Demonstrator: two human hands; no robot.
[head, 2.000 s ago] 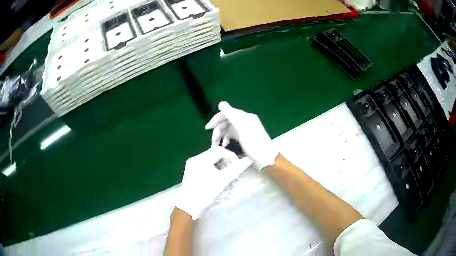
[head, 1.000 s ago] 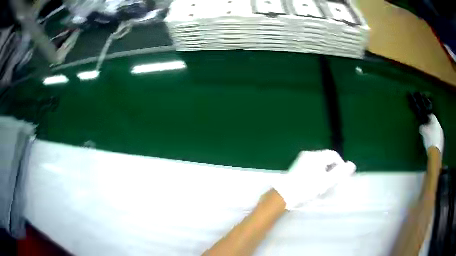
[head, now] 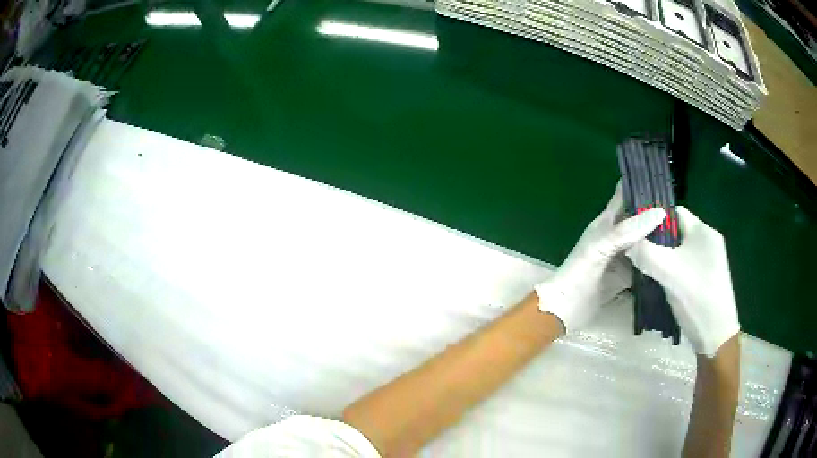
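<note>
A bunched stack of black phone middle frames is held on edge between my two gloved hands, with small red marks showing near my fingers. Its far end stands out over the green table and its near end shows below my hands, over the white foam sheet. My left hand in a white glove grips the stack from the left, thumb on top. My right hand, also in a white glove, grips it from the right. The fingers partly hide the middle of the stack.
Stacked white foam trays stand at the far right, some pockets holding black frames. A cardboard sheet lies beyond them. A black blister tray shows at the lower right edge. Floppy grey-white sheets lie at the left, above a red patch.
My right hand has come back from the far right of the green table with the stack of frames. Both hands now hold it together. The view has shifted, showing more of the left side.
</note>
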